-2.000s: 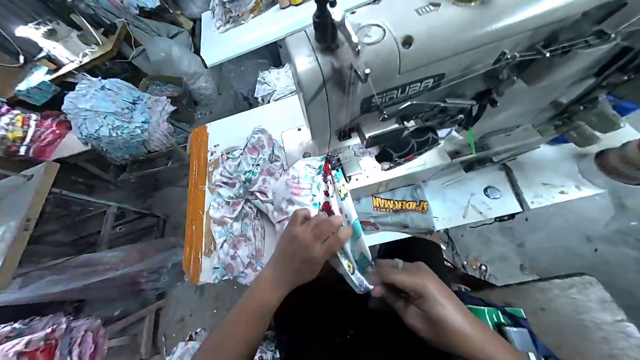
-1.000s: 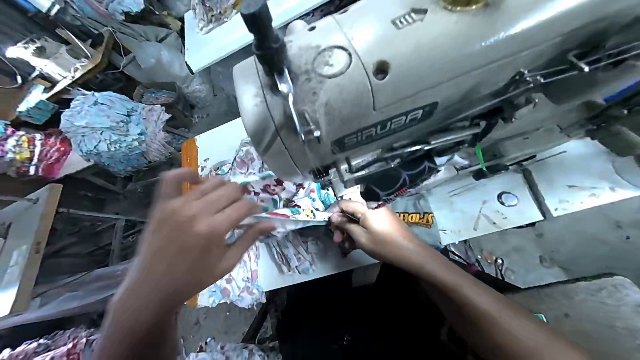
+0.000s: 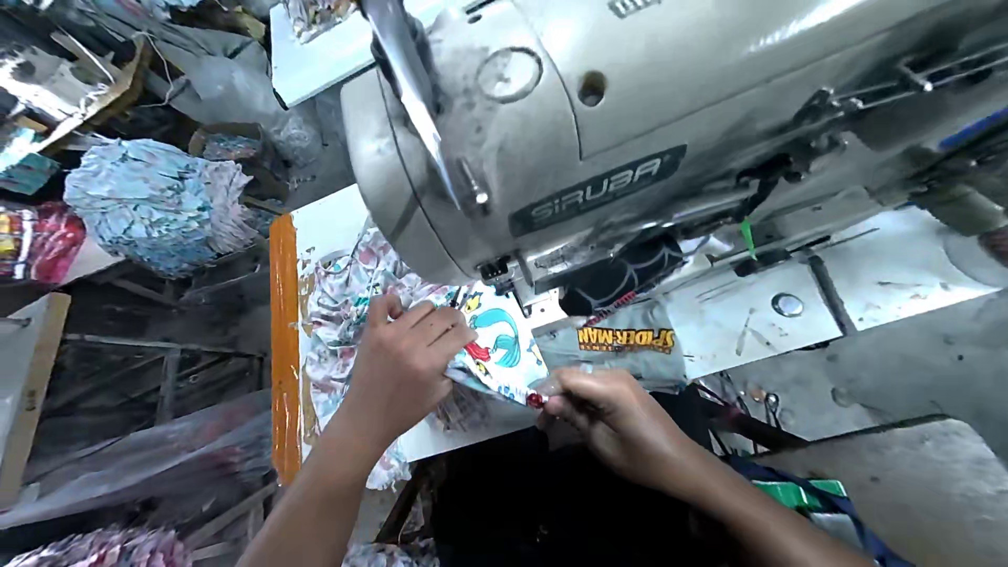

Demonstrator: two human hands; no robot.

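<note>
A white printed fabric piece (image 3: 500,339) with a mermaid-like figure in teal and red lies by the needle area of a Siruba industrial sewing machine (image 3: 535,142). My left hand (image 3: 413,354) grips its left edge, fingers curled on the cloth. At its lower right corner, my right hand (image 3: 594,409) pinches the edge between thumb and fingers. A heap of crumpled printed fabric (image 3: 339,339) lies left of my left hand. Right of the needle area is a gray cloth with lettering (image 3: 626,339), with a black web-patterned fabric (image 3: 622,272) above it.
The white table (image 3: 756,315) has an orange left edge (image 3: 284,346). Beyond it on the left stand a bundle of light-blue fabric pieces (image 3: 142,205) and a red bundle (image 3: 59,240). A pale worn surface (image 3: 906,488) is at the lower right.
My left hand, raised and blurred a second ago, is now down on the cloth. The fabric, a narrow strip between my hands before, now shows its printed face. The view has moved closer to the machine.
</note>
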